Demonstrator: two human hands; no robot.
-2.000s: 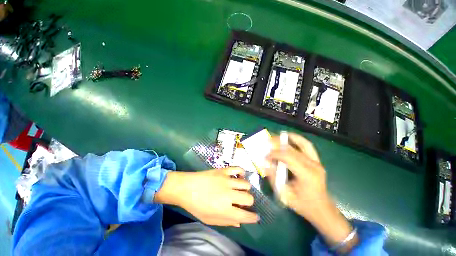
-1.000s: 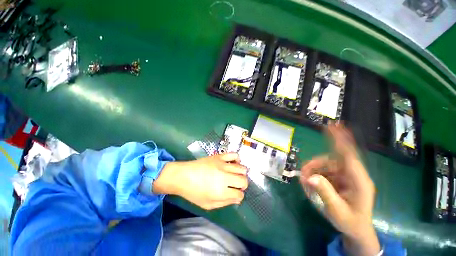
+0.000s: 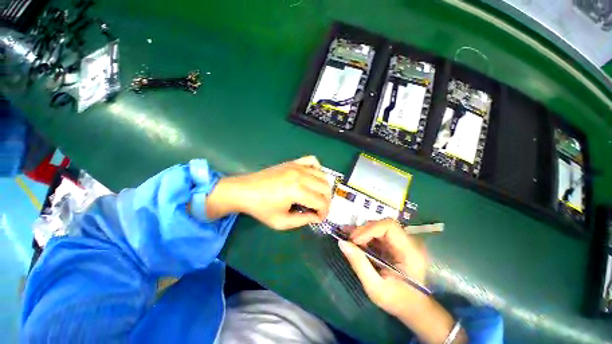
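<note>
The device unit [image 3: 353, 209] lies on the dark grid mat [image 3: 339, 269], with its silver battery [image 3: 380, 181] flipped out on its far side. My left hand [image 3: 285, 195] is at the unit's left end, fingers bent onto its edge; what its fingertips hold is hidden. My right hand [image 3: 392, 265] holds thin silver tweezers [image 3: 396, 270], their tips at the unit's near edge, close to my left fingertips. The pale white-handled tool [image 3: 425, 228] lies just right of the unit.
A black foam tray [image 3: 520, 144] at the back right holds several board units, with one empty slot. Another tray is cut off at the right edge. A cable bundle [image 3: 166, 82], a clear bag [image 3: 98, 76] and tangled black parts [image 3: 57, 40] lie upper left. Crumpled bags [image 3: 64, 201] lie lower left.
My right hand, empty one second ago, now holds tweezers at the unit's near edge. The white-handled tool, in my right hand two seconds ago, lies down. My left hand has shifted up the unit's end.
</note>
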